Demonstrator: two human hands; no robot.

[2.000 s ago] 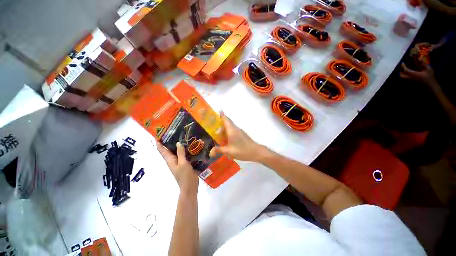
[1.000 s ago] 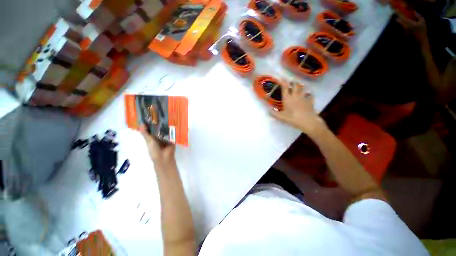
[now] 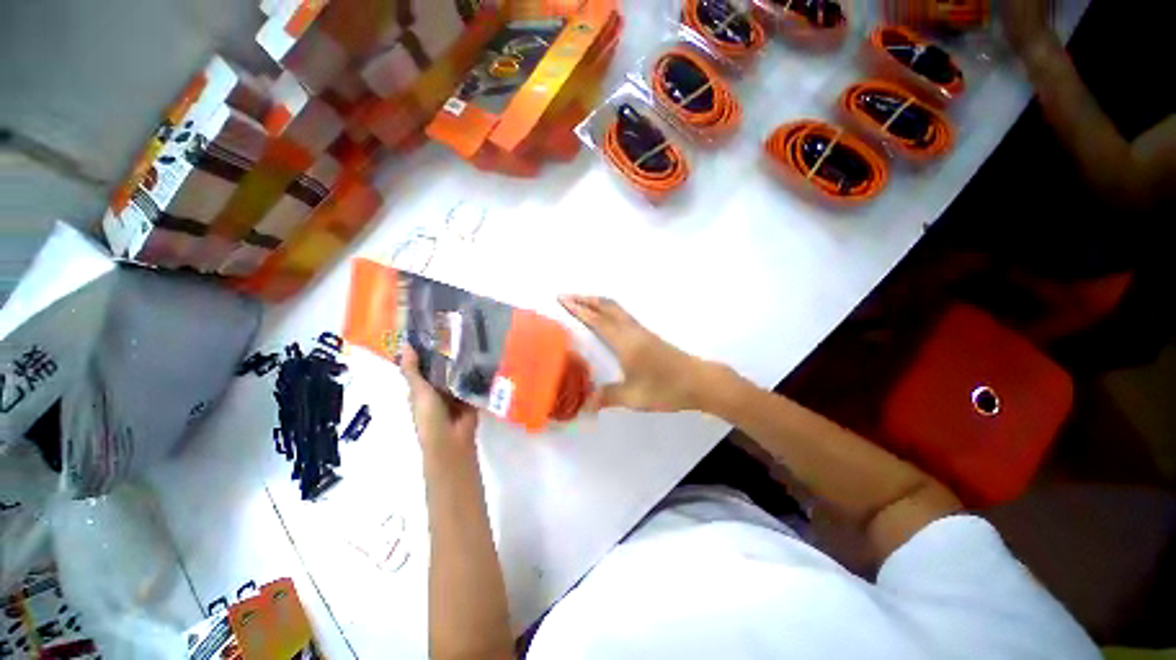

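An orange and black retail carton (image 3: 471,338) is held over the table by my left hand (image 3: 441,402), with the fingers under and around its near side. My right hand (image 3: 655,366) is at the carton's right end and holds a bagged orange cable coil (image 3: 571,387) there. The coil is partly at the carton's open end and partly hidden by the carton's flap; how far it is inside cannot be told. The image is a little blurred here.
Bagged coils (image 3: 827,160) lie in rows at the upper right. Carton blanks (image 3: 516,90) and stacked cartons (image 3: 213,181) stand at the back. Black hang tabs (image 3: 310,415) and a plastic sack (image 3: 155,361) are at left. Another person's arm (image 3: 1081,110) is at the upper right; a red stool (image 3: 978,406) is below.
My right hand has picked up the nearest coil and brought it to the carton. The carton, flat and open earlier, is now folded into a box shape in my left hand.
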